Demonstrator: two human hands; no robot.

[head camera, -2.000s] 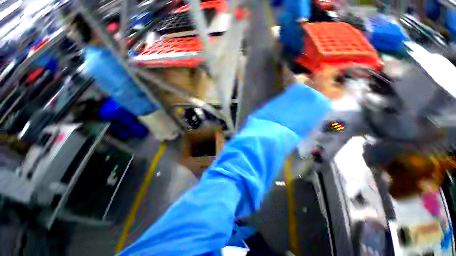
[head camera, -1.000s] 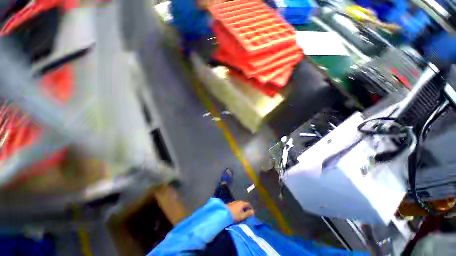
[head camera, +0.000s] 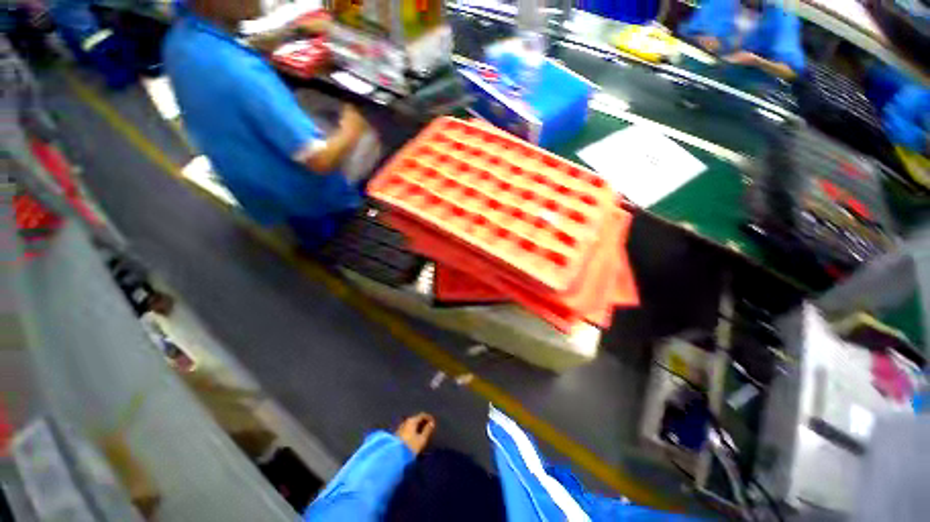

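Observation:
My left hand (head camera: 416, 431) is low in the picture, small and slightly blurred, in a blue sleeve over the floor. Its fingers look loosely curled, and I cannot tell whether it holds anything. My right hand is not in view; only blue clothing with a white stripe shows on that side. In front of me is a stack of red-orange trays (head camera: 495, 199) with square pockets. The trays lie unevenly turned on one another, and none is touched by my hand.
A pale box or pallet (head camera: 540, 342) is under the stack, with black trays (head camera: 382, 250) beside it. A person in blue (head camera: 240, 122) stands at the left. A blue box (head camera: 556, 102) and white paper (head camera: 642, 163) lie on the green bench. A yellow line (head camera: 408, 347) runs along the floor.
The view has swung right and steadied. The red-orange stack is now central and larger. My left arm, stretched forward at first, is now low. The person in blue shows more fully.

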